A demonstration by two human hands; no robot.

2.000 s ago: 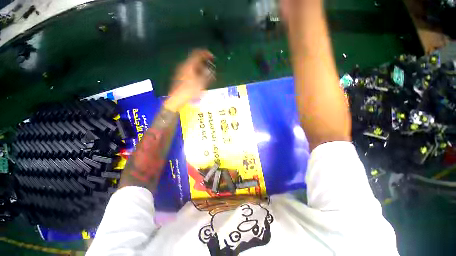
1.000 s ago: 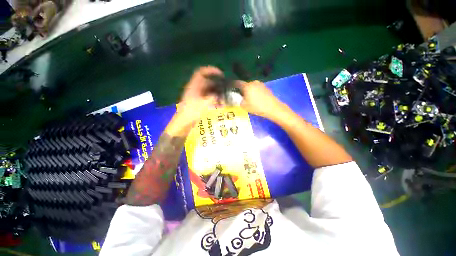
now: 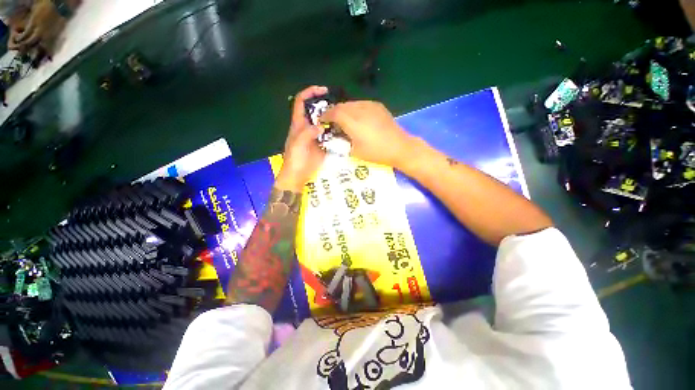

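My left hand (image 3: 302,133) and my right hand (image 3: 367,131) meet above the top edge of the printed carton sheet (image 3: 472,190). Between their fingers is a small circuit board assembly (image 3: 330,139), pale and silvery with black parts and a yellow spot. A dark part shows at its upper end by my left fingertips; whether it is a case part I cannot tell. My fingers hide much of it. A small loose pile of black case parts (image 3: 347,288) lies on the carton near my body. A large stack of black case parts (image 3: 129,266) is at the left.
A heap of circuit boards with black leads (image 3: 629,145) lies at the right. More boards (image 3: 34,286) lie at the far left edge. A green board (image 3: 357,7) is on the green surface (image 3: 259,68) at the top. Another person's hand (image 3: 34,30) shows at the top left.
My right hand came down from the top of the view and joined my left hand at the board. Their fingers now close more tightly around it. The view has shifted slightly.
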